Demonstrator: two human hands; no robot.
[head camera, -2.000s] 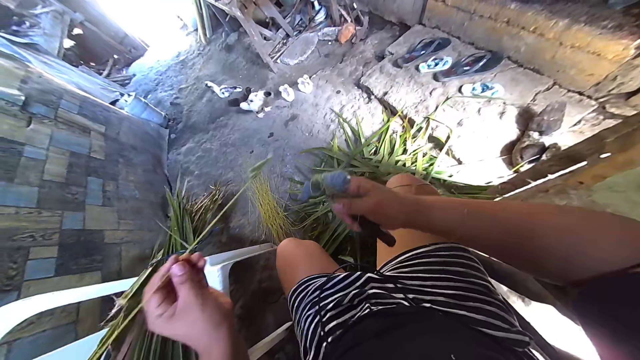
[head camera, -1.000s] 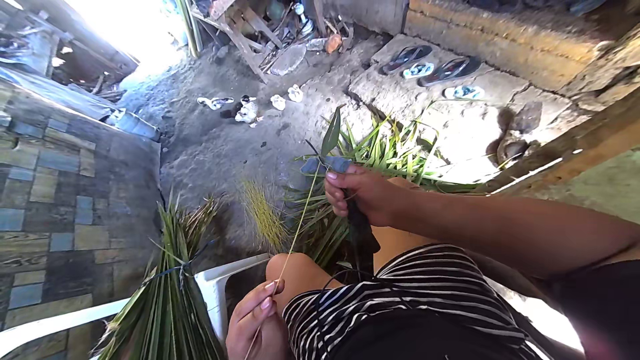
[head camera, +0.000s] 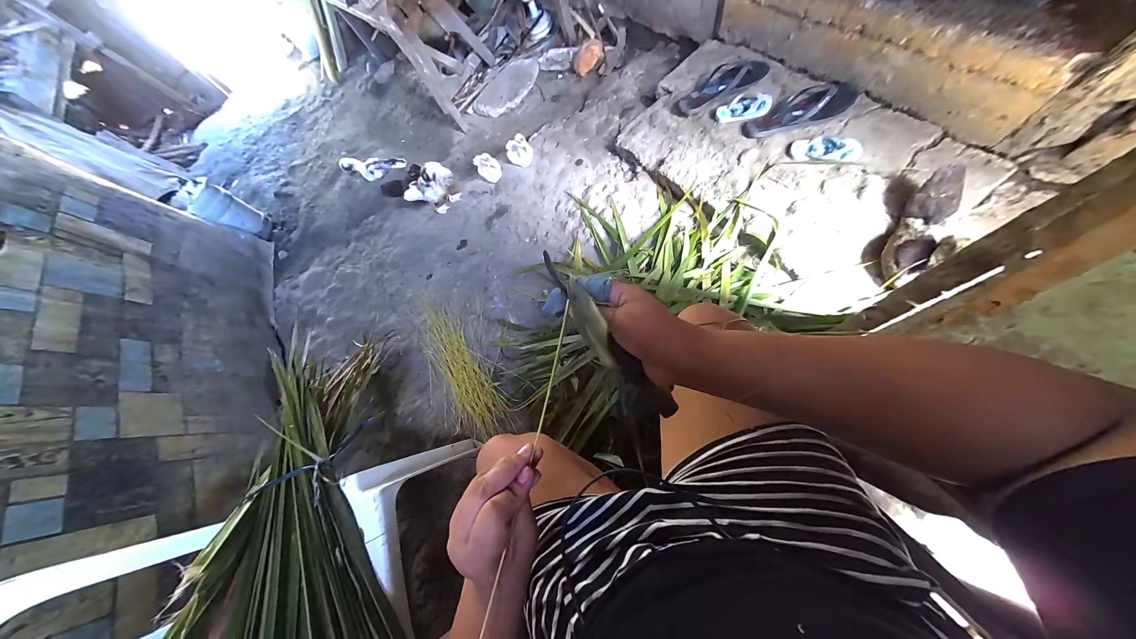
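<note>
My left hand (head camera: 499, 510) pinches a thin yellow-green leaf midrib (head camera: 552, 377) in front of my left knee. The midrib runs up to my right hand (head camera: 646, 324), which is closed around a dark-handled tool, perhaps a knife (head camera: 593, 321), with blue wrapping (head camera: 596, 288) at the fingers. How the blade meets the midrib cannot be told. Beyond and below my right hand lies a heap of green leaf strips (head camera: 710, 257). A pile of thin yellow-green midribs (head camera: 466, 373) is on the ground left of it. At the lower left stands a tied bundle of long palm leaves (head camera: 302, 541).
A white plastic chair arm (head camera: 377, 524) is beside the bundle. Several ducklings (head camera: 430, 185) are on the dirt floor (head camera: 373, 266). Flip-flops (head camera: 803, 108) lie on a stone ledge at the upper right. A patterned panel (head camera: 89, 355) fills the left, and a wooden beam (head camera: 1003, 257) is at right.
My left hand was over the bundle at the left two seconds ago and is now by my left knee, holding the midrib. Leaf blade seen above my right hand one second ago now lies lower, along it.
</note>
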